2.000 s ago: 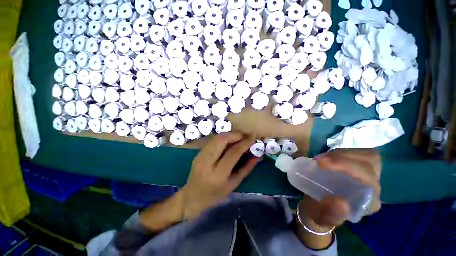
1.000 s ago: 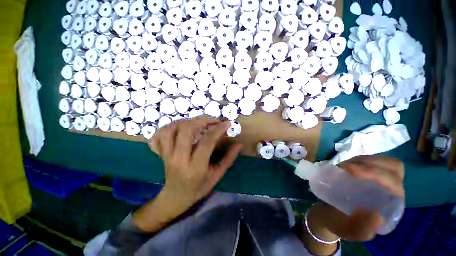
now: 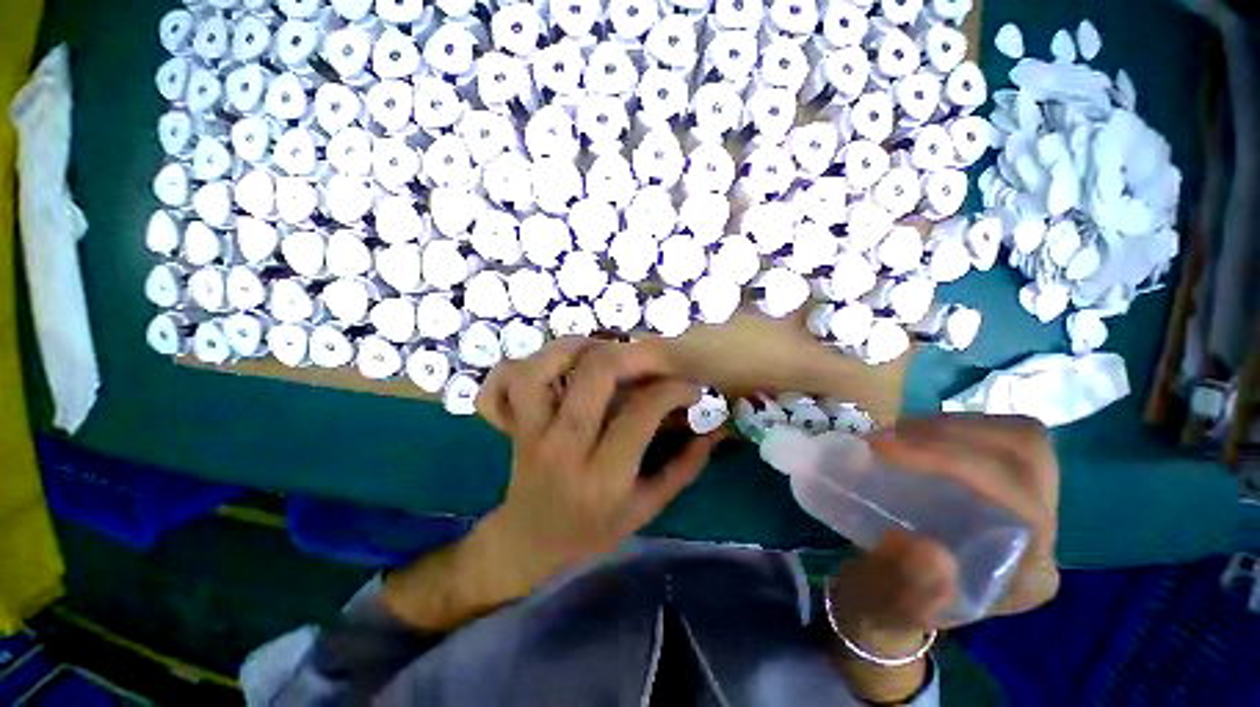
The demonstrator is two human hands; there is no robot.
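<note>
My left hand (image 3: pixel 587 456) holds one small white-topped cylindrical unit (image 3: pixel 708 412) between thumb and fingers, its top facing up. My right hand (image 3: pixel 967 511) is closed around a clear squeeze bottle (image 3: pixel 905 504), whose narrow tip points left, close to that unit. Whether the tip touches it cannot be told. Several separate units (image 3: pixel 808 414) stand just right of it on the cardboard's near edge, partly behind the bottle tip. Dense rows of white-topped units (image 3: pixel 401 207) stand upright on the brown cardboard sheet (image 3: pixel 760 348).
A loose pile of white caps (image 3: pixel 1092 180) lies right of the rows. A crumpled white wipe (image 3: pixel 1057 387) lies beyond my right hand. A long white cloth (image 3: pixel 53 249) lies at left beside the yellow tray (image 3: pixel 25 470). Blue crates (image 3: pixel 138 490) show below the green bench (image 3: pixel 277 428).
My left hand has moved right from the front row with a unit, towards the separate units. The bottle tip has moved left to meet it. The whole view has also shifted slightly.
</note>
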